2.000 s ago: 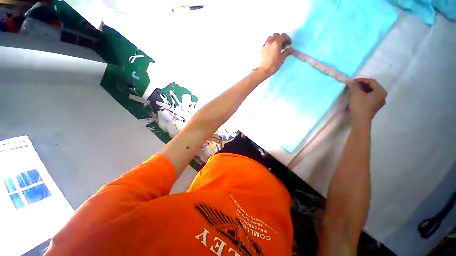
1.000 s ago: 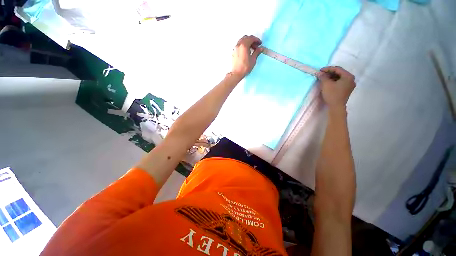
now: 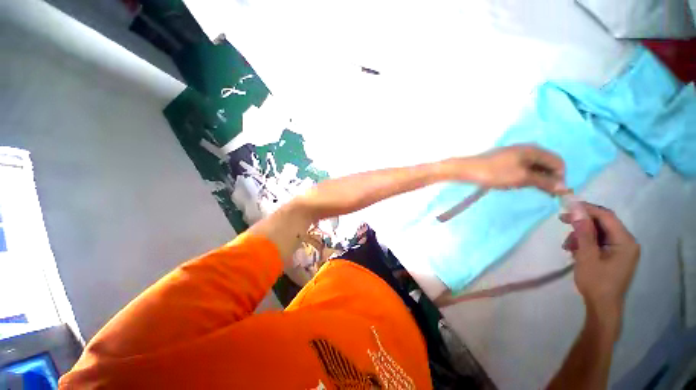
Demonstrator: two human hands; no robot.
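The light-blue garment lies on the large white sheet, with its far part bunched at the upper right. My left hand is above the garment, its fingers closed on the pale tape measure. My right hand is just right of the garment and also grips the tape. The hands nearly meet, with a short blurred piece of tape between their fingertips. One tape end shows below my left forearm, over the garment; another length runs from my right hand towards the near table edge.
A small dark pen or marker lies on the sheet at the top. White scraps are heaped on green material left of the table edge. A grey-white cloth or sheet and something red show at the upper right.
My left hand has moved right across the garment to meet my right hand; the tape is no longer stretched between them. The view has shifted, and the black shears are out of view.
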